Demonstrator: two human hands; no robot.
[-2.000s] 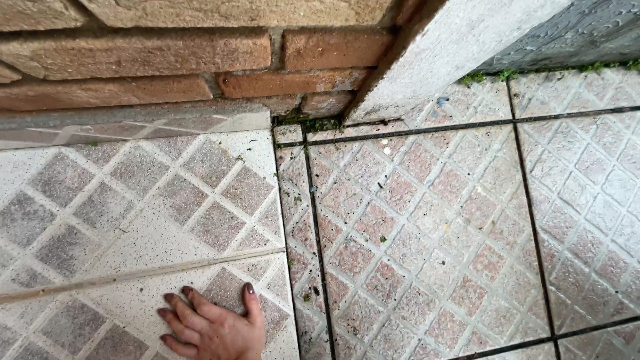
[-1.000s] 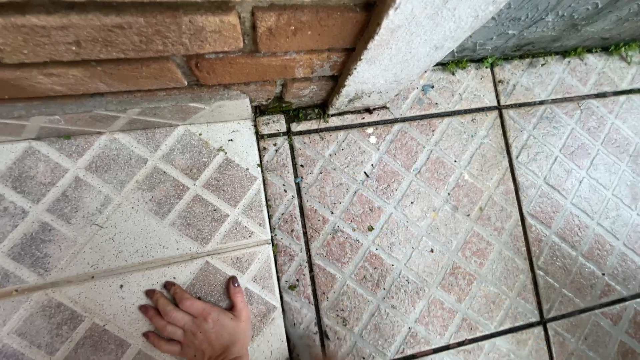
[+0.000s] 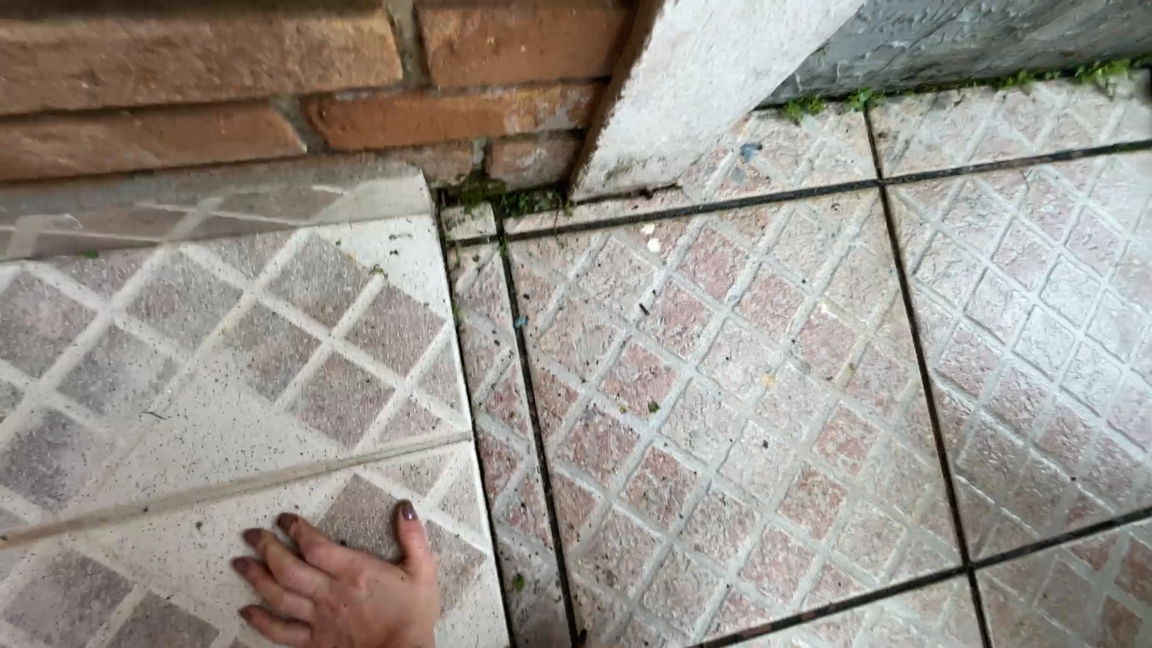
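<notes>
My left hand (image 3: pixel 346 585) rests palm down on the speckled tile of a raised step (image 3: pixel 270 504), near the bottom left. Its fingers are spread and bent a little, with the thumb apart toward the right, and nothing is in its grip. The nails look dark. Just right of the hand runs the step's edge, beside a narrow strip of floor tile (image 3: pixel 513 486). My right hand is out of view.
A brick wall (image 3: pixel 342 54) rises behind the step. A white post or board (image 3: pixel 666 99) meets the tiled floor (image 3: pixel 747 360). Moss (image 3: pixel 531 200) grows at the wall's foot, weeds (image 3: pixel 805 108) along a grey wall (image 3: pixel 972 40). Small debris dots the floor.
My left hand stays palm down on the step tile, with its fingers spread. Only the view has shifted slightly.
</notes>
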